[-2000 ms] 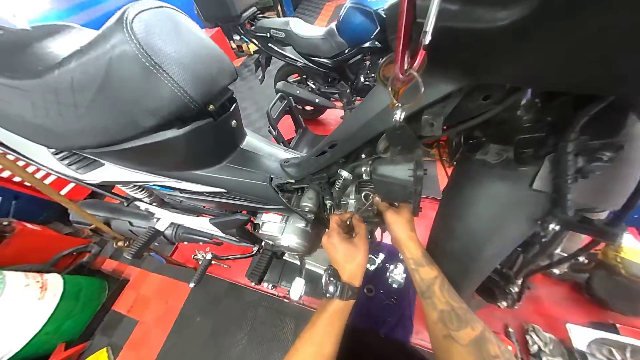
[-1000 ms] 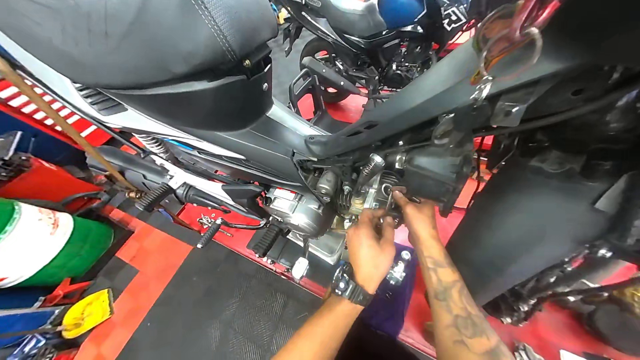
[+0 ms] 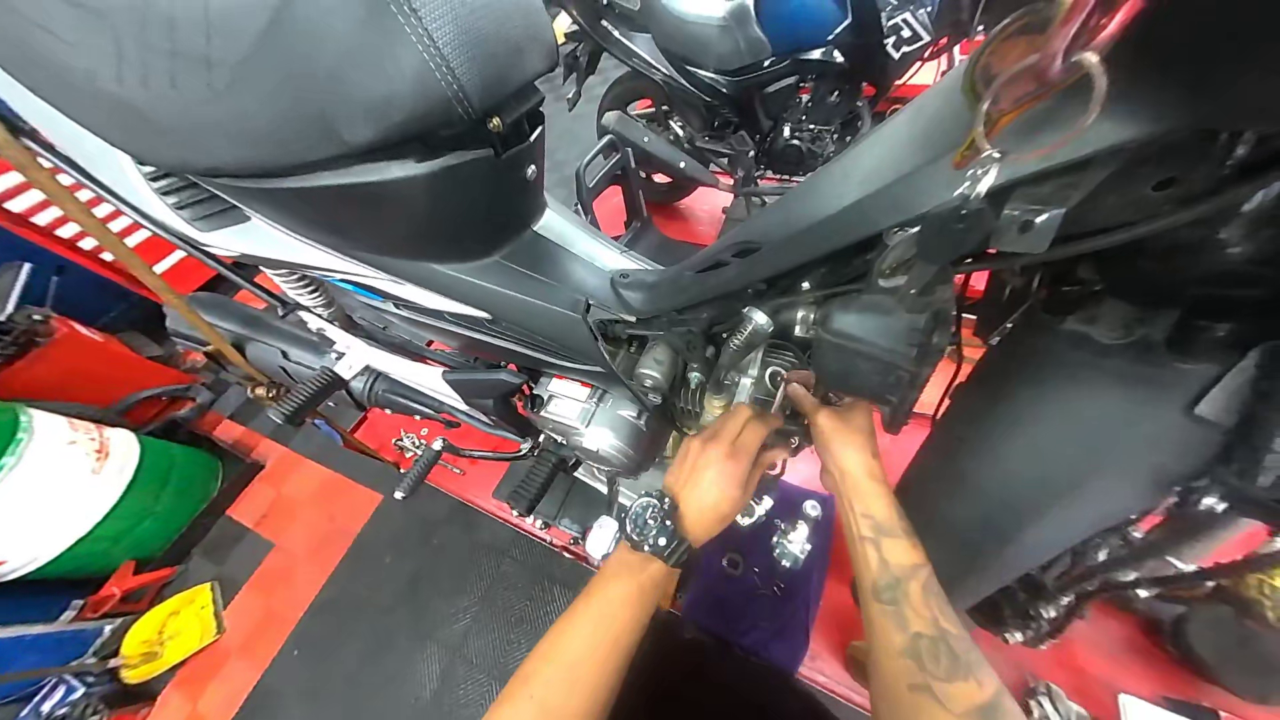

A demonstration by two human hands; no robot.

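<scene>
Both my hands are at the cylinder head (image 3: 775, 362) of an underbone motorcycle's engine. My left hand (image 3: 722, 465), with a black watch at its wrist, has its fingers bent against the head's lower side. Close beside it on the right, my right hand (image 3: 835, 425) pinches a small dark part by the head's round opening; what part it is cannot be told. A thin metal piece shows between the fingertips of both hands. The left fingertips are partly hidden. Under the hands a purple cloth (image 3: 765, 590) bears a metal carburetor-like part (image 3: 792, 543) and small rings.
The black frame cover (image 3: 800, 215) slants above my hands, with a key ring (image 3: 1040, 105) hanging near the view. A black plastic box (image 3: 875, 345) adjoins the right hand. The engine's side cover (image 3: 605, 430) and footpeg (image 3: 537, 482) lie left. A second motorcycle (image 3: 760, 110) stands behind.
The view has shifted, bringing the engine lower and nearer. Both hands stay at the cylinder head; the right fingers have moved up beside its round opening.
</scene>
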